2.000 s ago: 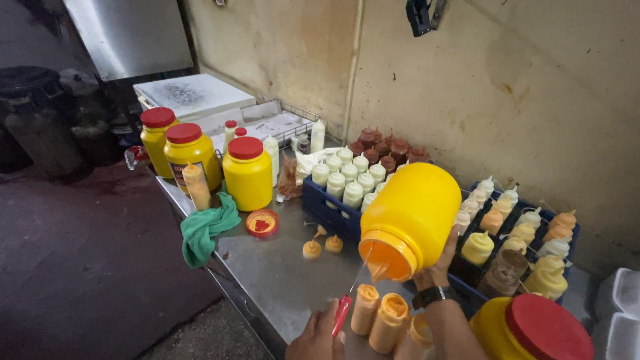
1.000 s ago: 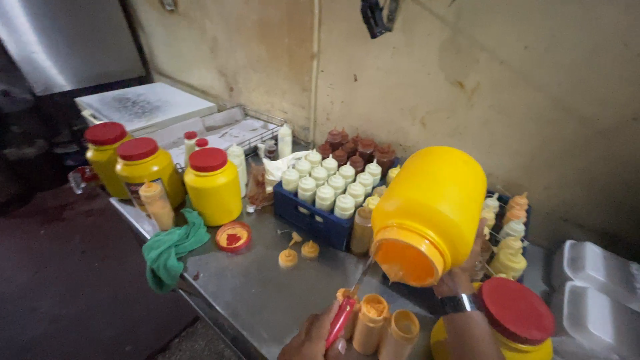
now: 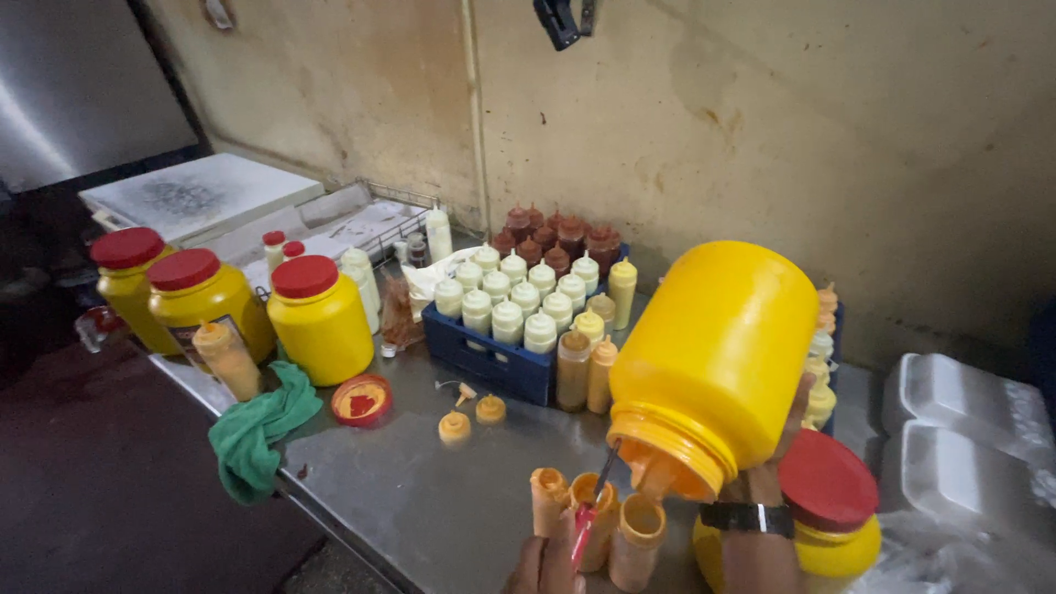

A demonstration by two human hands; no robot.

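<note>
My right hand [image 3: 788, 429], partly hidden behind it, holds a large yellow plastic jar [image 3: 718, 355] tilted mouth-down to the left. Orange sauce hangs at the jar's lip, above an uncapped squeeze bottle [image 3: 637, 540]. With my left hand [image 3: 544, 561] I grip the red handle of a utensil [image 3: 584, 528]; its thin metal part reaches up to the jar's mouth. Two more uncapped, sauce-smeared squeeze bottles [image 3: 549, 495] stand beside the first, close to my left hand. Nozzle caps [image 3: 454, 427] with orange sauce and a red jar lid [image 3: 361, 401] lie on the steel table [image 3: 379, 487].
A blue crate [image 3: 495, 367] holds several filled squeeze bottles. Yellow jars with red lids [image 3: 320, 322] and a green cloth [image 3: 260, 429] are at the left. Another yellow jar [image 3: 825, 528] stands by my right wrist, with white foam containers [image 3: 957, 470] beyond. A wall rises behind.
The utensil's tip has stayed near the jar's mouth. The jar has moved toward the rightmost uncapped bottle, and sauce now hangs over it. The view has shifted.
</note>
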